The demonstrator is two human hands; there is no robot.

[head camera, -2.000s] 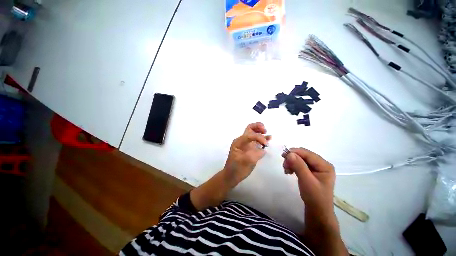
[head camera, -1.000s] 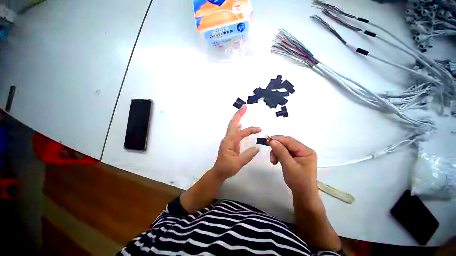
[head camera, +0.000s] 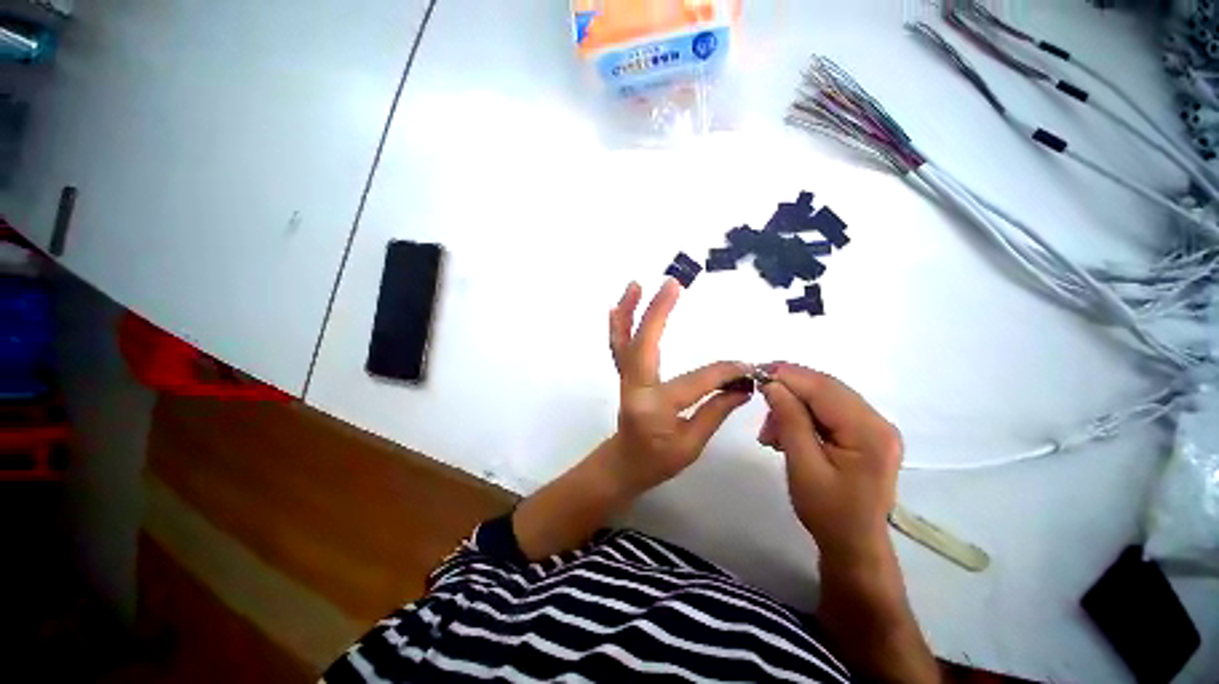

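My left hand [head camera: 664, 417] pinches a small black tape piece [head camera: 739, 385] between thumb and index finger, its other fingers spread upward. My right hand [head camera: 836, 448] grips the cable end beside it, and the two sets of fingertips meet. Short wire ends [head camera: 762, 376] show between the fingertips. The white cable [head camera: 983, 460] runs from my right hand to the right. A pile of black tape pieces [head camera: 786, 254] lies beyond my hands, with one single piece [head camera: 683, 270] just above my left fingertips.
A smartphone [head camera: 405, 311] lies at left. A cable bundle [head camera: 983, 221] with fanned wires and taped cables [head camera: 1049, 139] lie upper right. A printed package [head camera: 658, 60] is at the top. A yellowish strip [head camera: 940, 540], a black rectangle [head camera: 1140, 616] and a clear plastic bag [head camera: 1188, 494] are at right.
My left fingers have closed on the black tape piece at the wire ends, where they were apart from it one second ago. The whole view has also shifted.
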